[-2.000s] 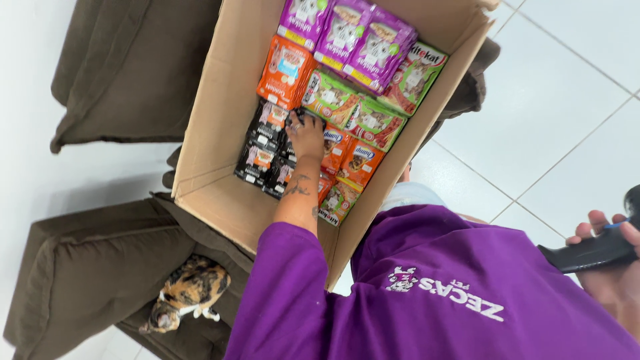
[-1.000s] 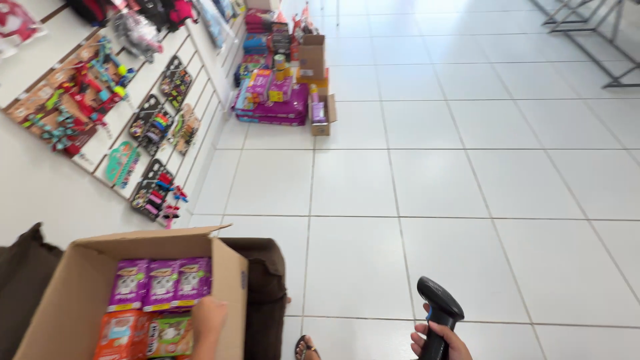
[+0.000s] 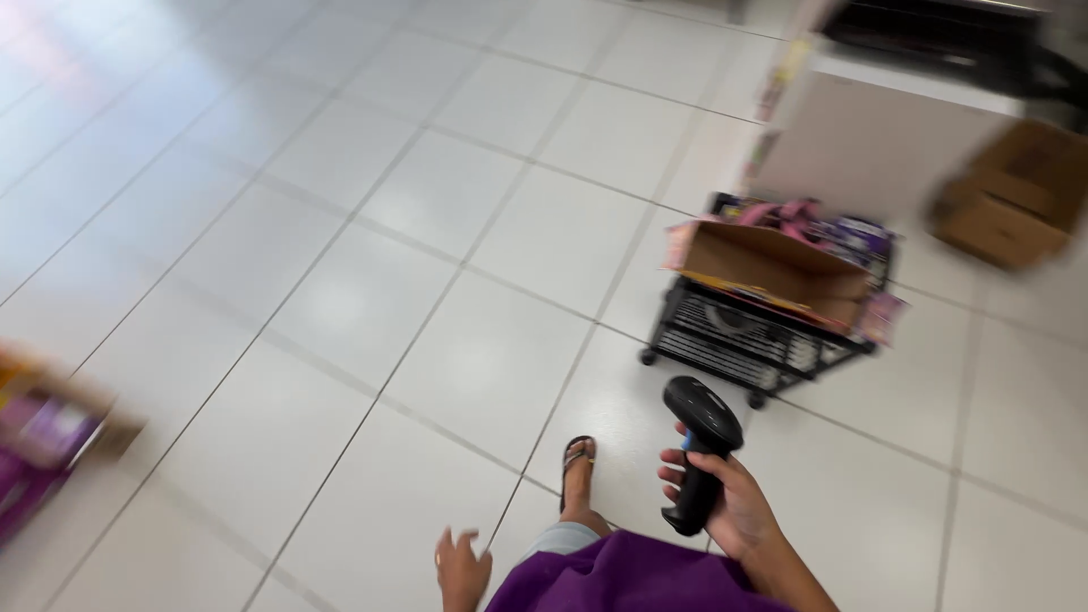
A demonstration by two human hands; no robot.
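A black handheld barcode scanner is upright in my right hand, its head tilted up and the fingers around its handle. My left hand hangs near the bottom edge with its fingers apart and holds nothing. Between the hands are my purple shirt and one foot in a dark flip-flop. Beyond the scanner stands a black wheeled cart bearing an open cardboard box and colourful packages.
A brown cardboard box lies at the right beside a white counter. Blurred purple packages and a carton are at the left edge. White floor tiles stretch between them.
My left hand was in the cardboard box of pet food pouches and is now out of it, empty. The scanner remains in my right hand. The view has swung away from the box to the floor and cart.
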